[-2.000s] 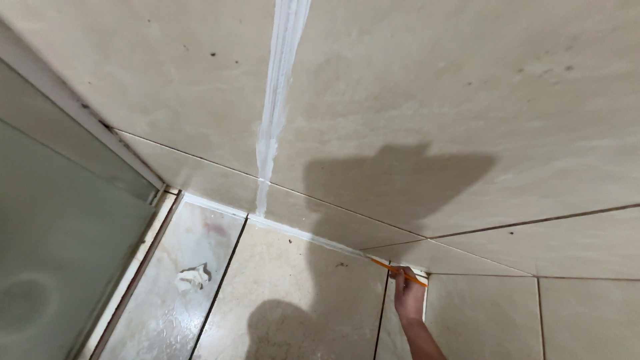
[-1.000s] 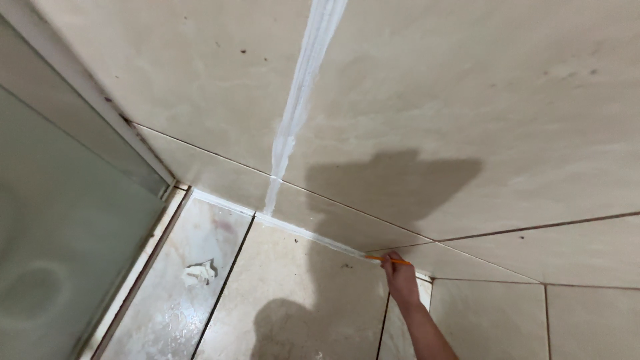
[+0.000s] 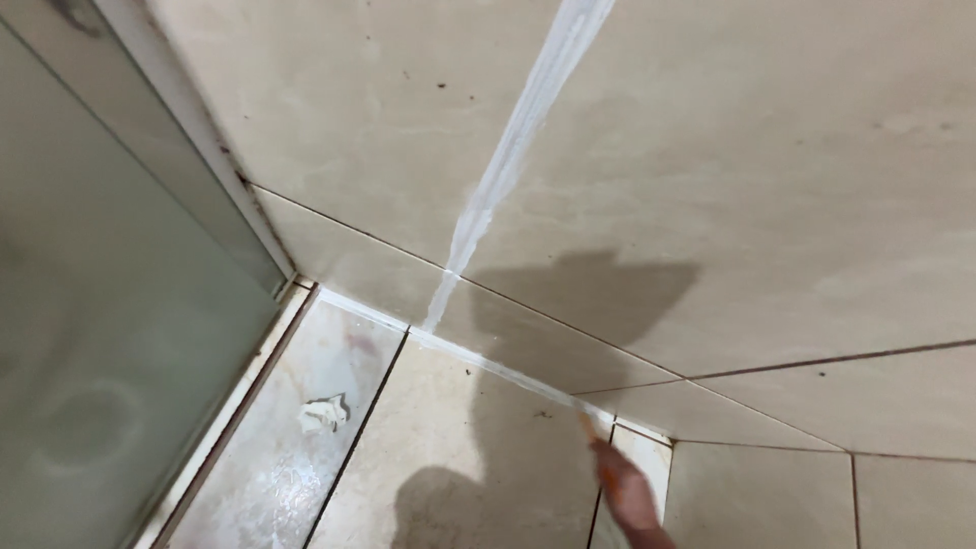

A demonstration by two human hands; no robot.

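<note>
My right hand (image 3: 627, 488) is low, right of the middle, blurred, and closed around a thin orange tool (image 3: 586, 427), perhaps a brush or scraper; its kind cannot be told. The tool's tip is at or close to the white strip of filler (image 3: 496, 368) along the joint where the wall meets the floor. A wider white strip (image 3: 509, 152) runs down the beige wall tile (image 3: 762, 191) and meets that joint. My left hand is not in view.
A frosted glass panel (image 3: 114, 305) with a pale frame stands at the left. Crumpled white material (image 3: 326, 413) lies on the marbled floor tile (image 3: 267, 488). Dark joints cross the floor (image 3: 435, 427) and wall. A shadow falls over both surfaces.
The orange tool lay roughly sideways in my right hand; now it points up toward the joint. The hand has moved lower, away from the wall. The view has shifted somewhat.
</note>
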